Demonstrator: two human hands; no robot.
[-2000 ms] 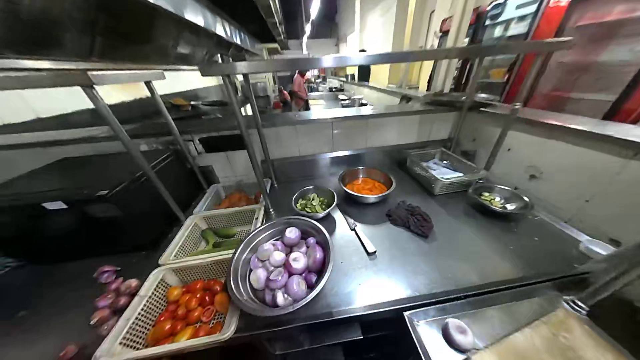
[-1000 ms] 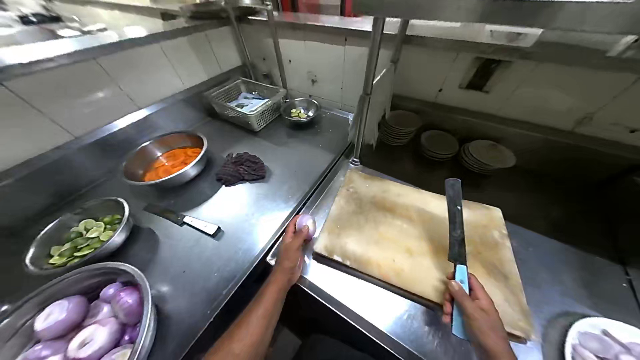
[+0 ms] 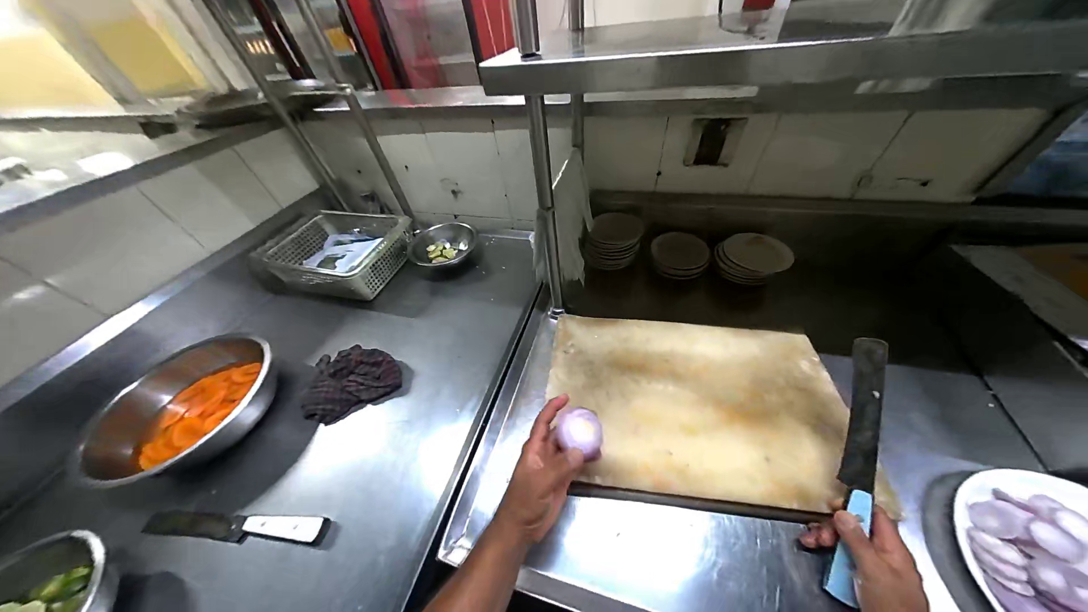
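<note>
My left hand [image 3: 546,467] grips a peeled purple onion [image 3: 580,432] over the near left edge of the worn cutting board [image 3: 680,399]. At the board's near right corner, my right hand [image 3: 875,544] holds the blue handle of a large kitchen knife [image 3: 864,416], its dark blade pointing away from me. Sliced onions [image 3: 1033,535] lie on a white plate [image 3: 965,514] at the far right.
On the left steel counter are a bowl [image 3: 259,387] of sliced carrots, a dark cloth [image 3: 353,382], a white-handled knife [image 3: 285,528], a plastic basket [image 3: 374,276] and a small bowl [image 3: 463,251]. Stacked plates [image 3: 755,253] stand behind the board. A shelf post [image 3: 544,195] rises at its back left corner.
The onion in my left hand has come over the board's edge from beside it. My right hand still holds the knife. The view has turned right since the oldest frame.
</note>
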